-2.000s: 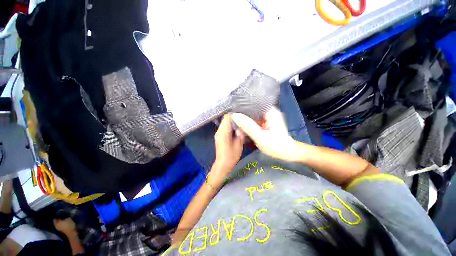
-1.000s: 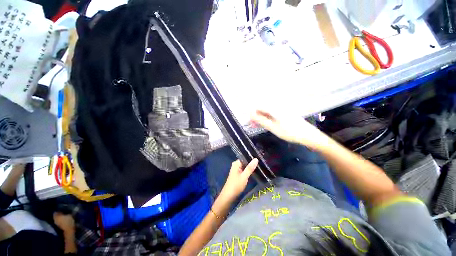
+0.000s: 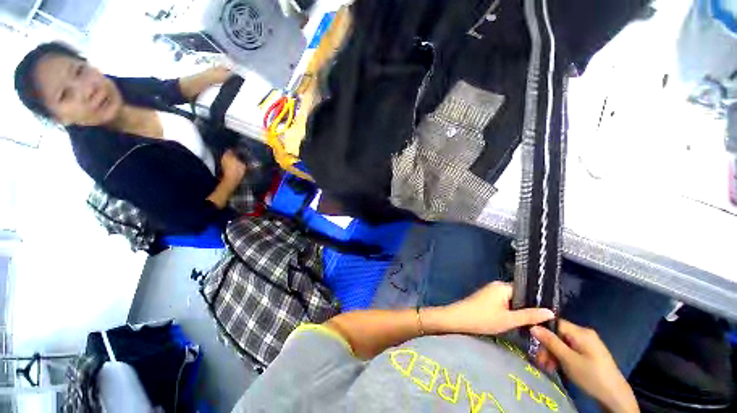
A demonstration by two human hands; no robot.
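A long narrow black zipper strip (image 3: 543, 193) with a pale line down its length and grey-check edges runs from the top of the view, over the black panel and the table edge, to my hands. My left hand (image 3: 493, 310) grips its near end, thumb on top. My right hand (image 3: 583, 355) is beside it at the same end, with its fingertips at the strip's lower edge. The black garment panel (image 3: 364, 121) lies on the table's left side, with a grey checked piece (image 3: 443, 173) on it.
A person (image 3: 153, 145) sits at the left, facing this way. Scissors with red and yellow handles (image 3: 280, 121) lie by the panel's left edge. Plaid cloth (image 3: 263, 282) and a blue bin (image 3: 364, 270) are below. The white table (image 3: 646, 177) has a ruler edge.
The view has swung left, bringing the person into sight. My right hand, apart from the strip a second ago, is now at its near end beside my left hand.
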